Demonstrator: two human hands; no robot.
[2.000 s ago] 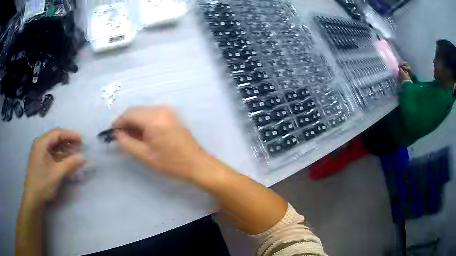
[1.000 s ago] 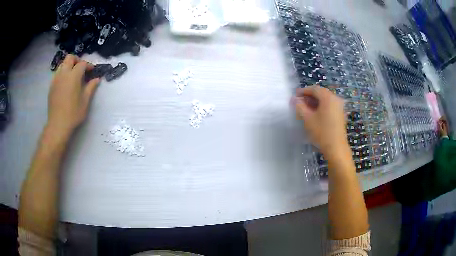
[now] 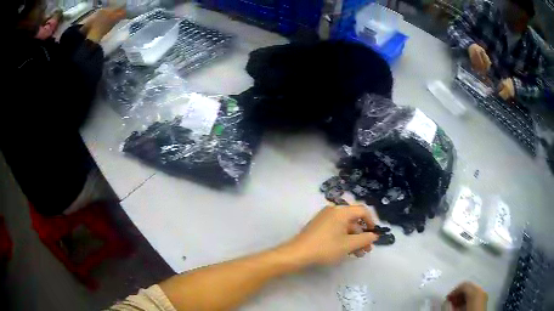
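Observation:
My left hand (image 3: 335, 235) is at the near edge of the loose heap of black housings (image 3: 398, 176). Its thumb and fingers are pinched around a dark piece, apparently a black housing, mostly hidden by the fingers. Other black housings (image 3: 384, 237) lie just right of the fingertips. My right hand (image 3: 469, 297) is blurred and cut off by the bottom edge; whether it holds anything is not visible. A pile of small white pieces (image 3: 353, 297) lies below my left hand, and a smaller white pile (image 3: 430, 276) lies farther right.
Two white boxes (image 3: 463, 215) stand right of the heap. A blister tray (image 3: 527, 270) is at far right. A clear bag of black parts (image 3: 191, 143) and a black soft mass (image 3: 322, 82) lie beyond. One person in dark clothing (image 3: 45, 115) is left, another in plaid (image 3: 504, 45) upper right.
The view has swung left, bringing the bag, black mass and two people into sight. My left hand has closed at the heap's edge. My right hand has left the tray and is near the white piles.

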